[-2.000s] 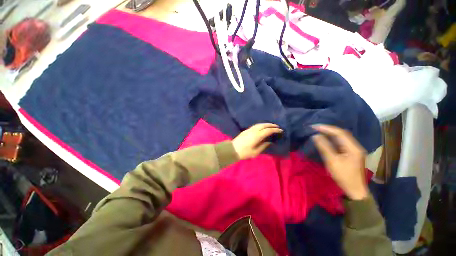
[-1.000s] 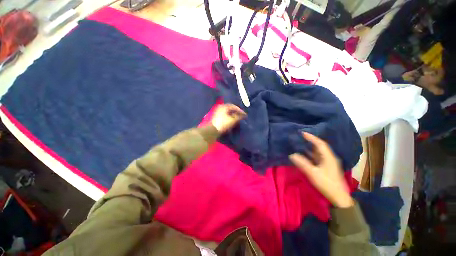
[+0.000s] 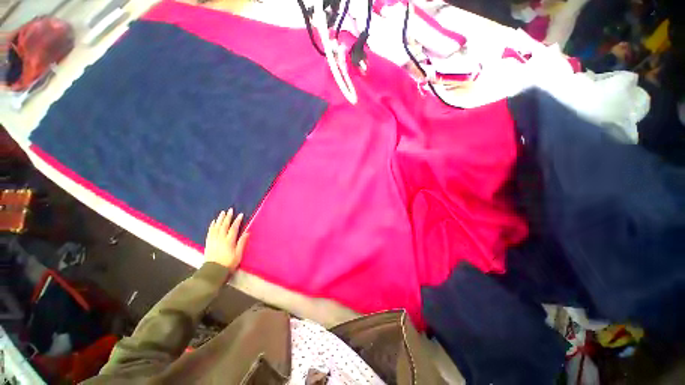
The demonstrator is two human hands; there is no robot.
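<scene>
The navy panel [image 3: 180, 128] lies flat on the bright pink fabric [image 3: 330, 210], which shows along its far and near edges and spreads to the right with folds. My left hand [image 3: 225, 239] rests flat with fingers apart at the panel's near right corner, holding nothing. A large loose navy cloth [image 3: 616, 203] hangs at the right, blurred, off the pink. Another navy piece [image 3: 496, 327] lies at the near right, over the pink's edge. My right hand is not visible; whether the navy cloth hides it or it is out of the picture, I cannot tell.
A white hook-shaped piece [image 3: 342, 71] and black cords hang over the far side. White and pink scraps [image 3: 451, 64] and translucent white plastic [image 3: 620, 98] lie at the far right. An orange-red bag [image 3: 41, 49] is at the far left.
The heaped navy cloth has moved off the pink to the right, uncovering the pink and the panel's right edge. My left hand has moved left and nearer, onto the panel corner. My right hand has left view.
</scene>
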